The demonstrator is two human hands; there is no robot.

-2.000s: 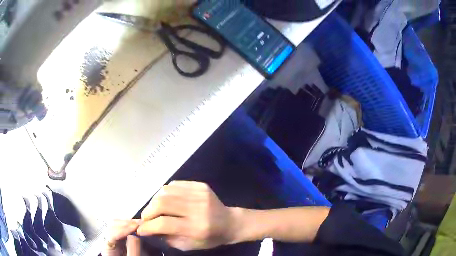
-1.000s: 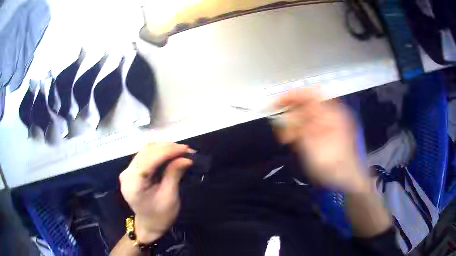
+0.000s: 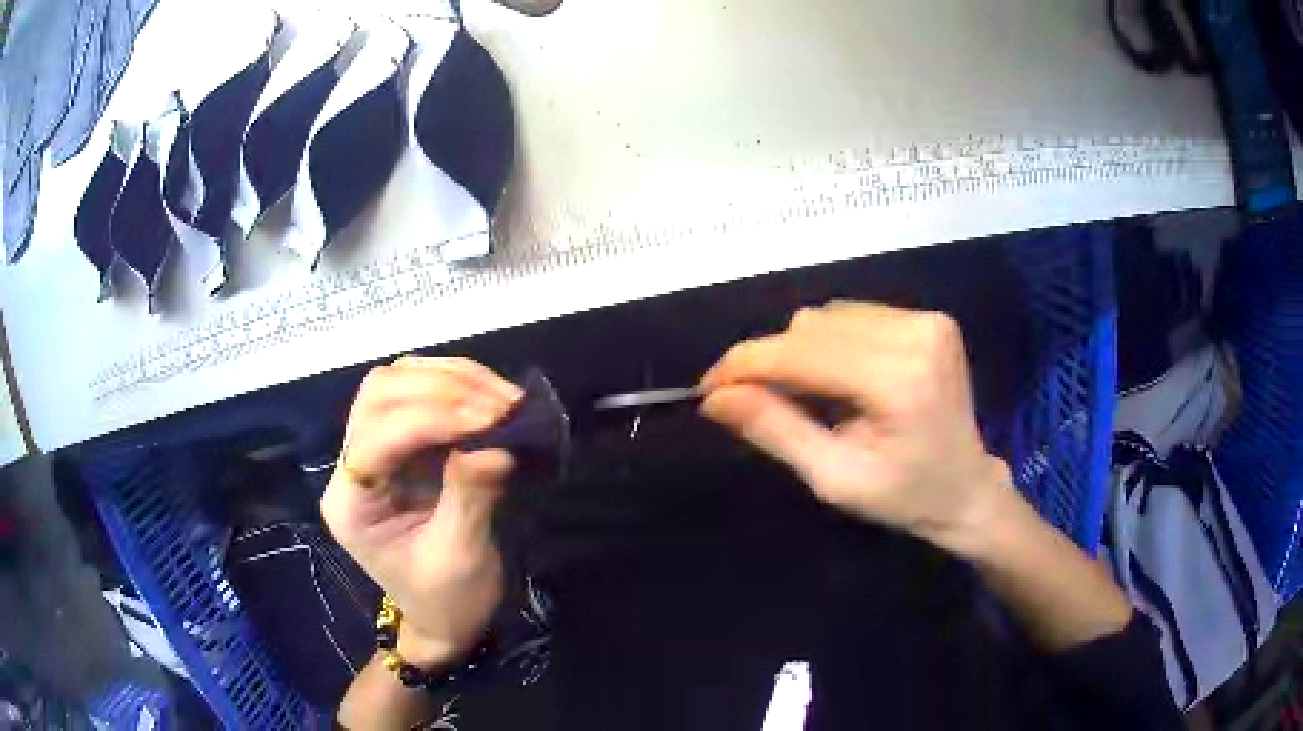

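Observation:
My left hand (image 3: 429, 479), with a beaded bracelet at the wrist, holds a small dark piece (image 3: 537, 421) with a thin pale edge between thumb and fingers, over my dark-clothed lap. My right hand (image 3: 865, 414) pinches a slim pale tool (image 3: 646, 399), perhaps tweezers, pointing left toward the dark piece. A short gap shows between the tool's tip and the piece. Several curled leaf-shaped pieces, black with pale grey-white edges, stand in a row on the white table at the upper left, the rightmost one (image 3: 465, 122) being the largest.
The white table edge with a printed ruler (image 3: 915, 179) runs across above my hands. Scissor handles (image 3: 1155, 32) and a dark phone (image 3: 1246, 107) lie at the upper right. Grey cut panels (image 3: 72, 86) are far left. Blue baskets (image 3: 186, 571) hold garment pieces on both sides below the table.
The view has swung from the machine bed to my lap. My hands, together at first, are apart; the right hand has come down and leftward with the tool since one second ago.

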